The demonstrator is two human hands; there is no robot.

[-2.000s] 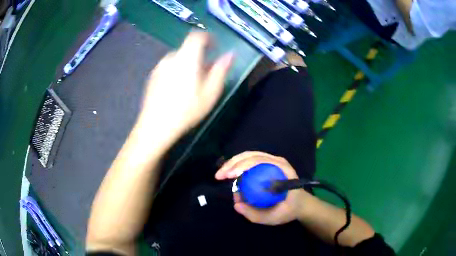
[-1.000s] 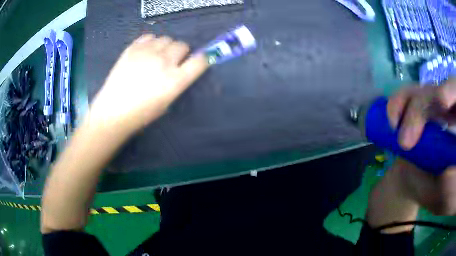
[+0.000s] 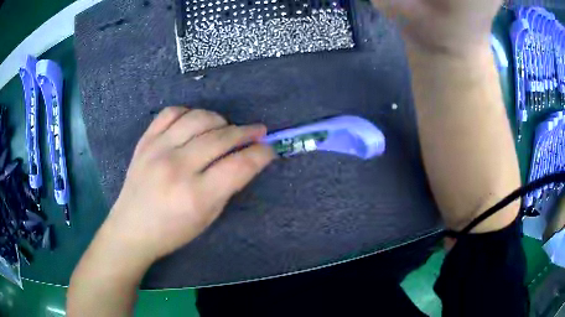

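My left hand (image 3: 192,167) grips one end of a lavender housing half (image 3: 359,133) over the middle of the work mat (image 3: 322,204). The shell's open side shows a green circuit board (image 3: 300,144) inside; its other end is hidden under my fingers. My right hand (image 3: 443,21) is cut off by the top edge, above and right of the shell. Its fingers and anything in them are out of the picture. The black tool cord (image 3: 495,207) crosses my right forearm. The blue screwdriver does not show.
The screw tray (image 3: 266,40) with heaped silver screws lies at the mat's top. Two units with tips (image 3: 54,124) and dark plastic parts (image 3: 15,204) are at the left. Rows of units (image 3: 539,62) lie at the right. A tiny white speck (image 3: 394,106) is on the mat.
The view has turned down to the mat. The shell in my left hand now lies flatter over the mat's middle. My right hand has moved from the lower right, with the blue screwdriver, to the top edge.
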